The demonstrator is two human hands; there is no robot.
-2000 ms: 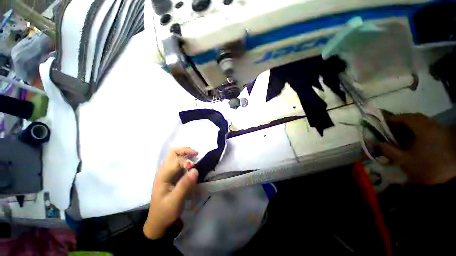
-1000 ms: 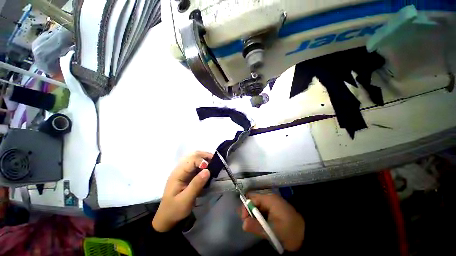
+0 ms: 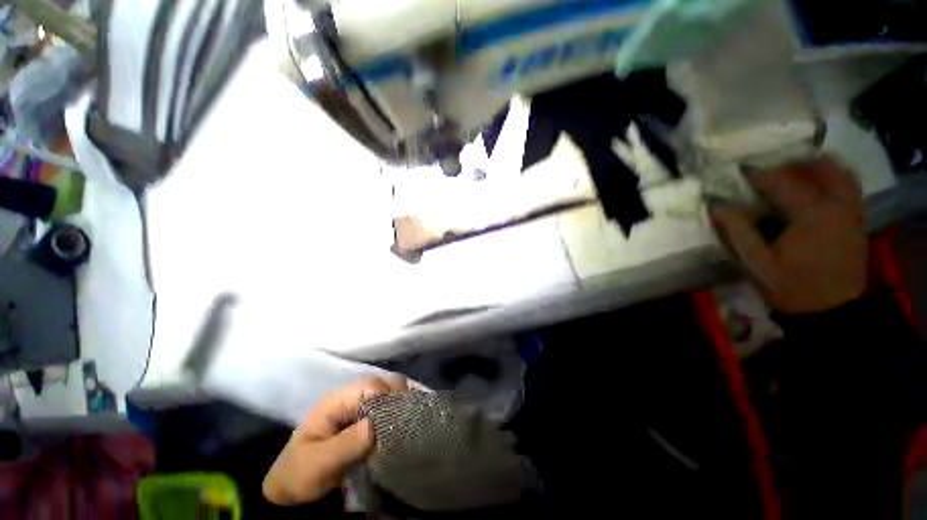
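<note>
My left hand (image 3: pixel 320 442) is below the table's front edge, fingers closed on a grey mesh piece (image 3: pixel 412 432). White fabric (image 3: pixel 269 381) extends from this hand up onto the table. My right hand (image 3: pixel 803 239) is blurred at the table's right, by pale scissors (image 3: pixel 717 183) lying right of the needle; its grip is unclear. The sewing machine head (image 3: pixel 407 86) is above, with the needle area (image 3: pixel 447 157) blurred. No fabric edge can be made out under the foot.
Black scraps (image 3: pixel 615 173) lie right of the needle. Stacked panels (image 3: pixel 168 76) and a long white piece (image 3: pixel 117 274) are at the left. A blurred dark strip (image 3: pixel 211 330) shows on the white surface. A green basket (image 3: pixel 188 496) is below left, and red edges (image 3: pixel 742 396) are below right.
My right hand has moved with the scissors from the work to the table's right. My left hand is lower, holding grey mesh; the curved black strip no longer shows before the needle.
</note>
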